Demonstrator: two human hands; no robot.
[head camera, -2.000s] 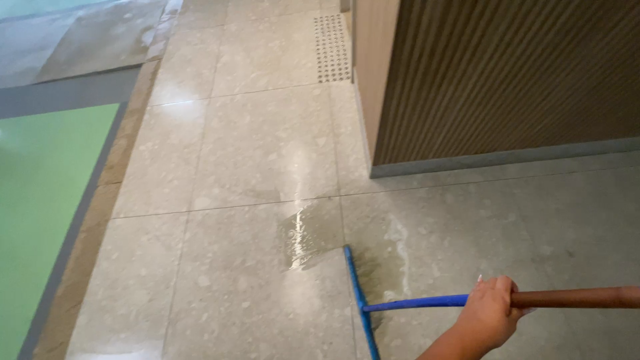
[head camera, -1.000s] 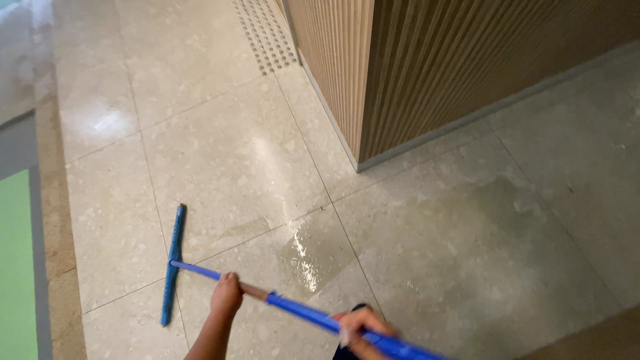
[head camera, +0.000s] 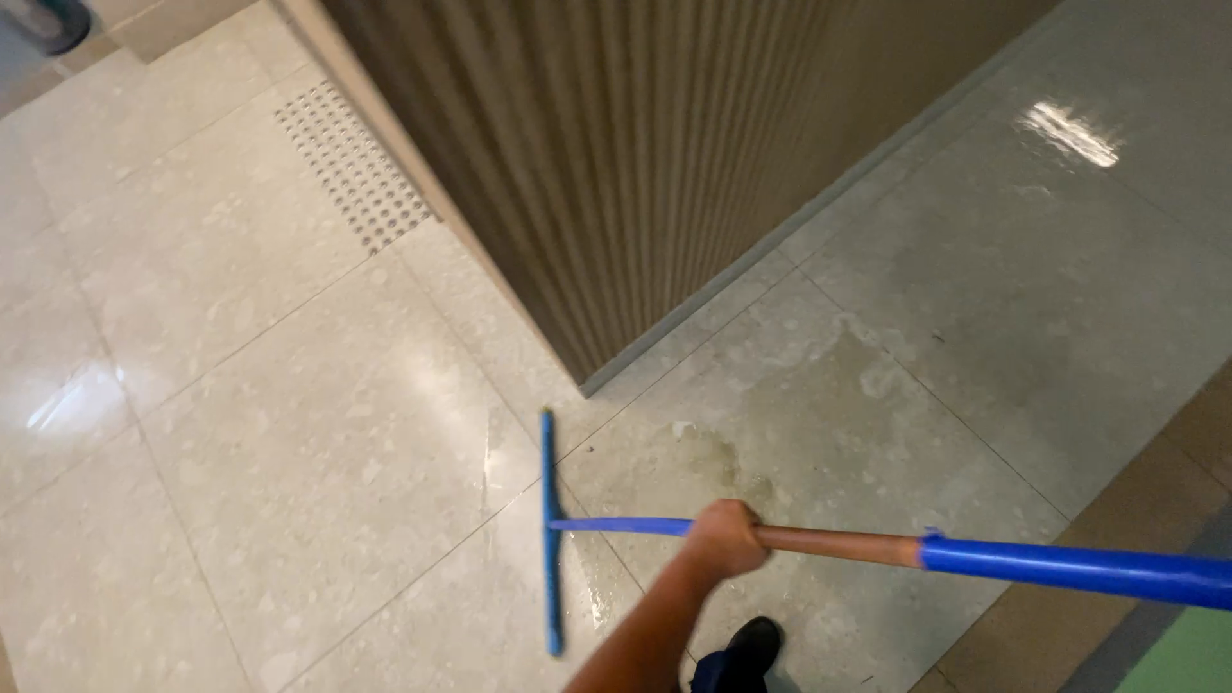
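A floor squeegee with a long blue head (head camera: 551, 568) stands on the pale tiled floor, just below the corner of a ribbed wall. My left hand (head camera: 729, 539) is closed around its pole, near the blue socket. Right of that hand the pole (head camera: 837, 544) shows brown, then is covered by a thick blue sleeve (head camera: 1068, 568) that runs out of view at the right edge. My right hand is out of view. Wet floor (head camera: 712, 457) with a murky film lies to the right of the squeegee head.
The ribbed wall panel (head camera: 616, 173) juts in from the top, with a grey skirting at its foot. Studded tactile paving (head camera: 356, 168) lies along its left side. My dark shoe (head camera: 756, 643) is on the floor near my left forearm. Green flooring (head camera: 1184, 654) shows at lower right.
The squeegee head has moved closer to the wall corner than one second ago. My right hand, on the pole then, has left the view. The view has turned.
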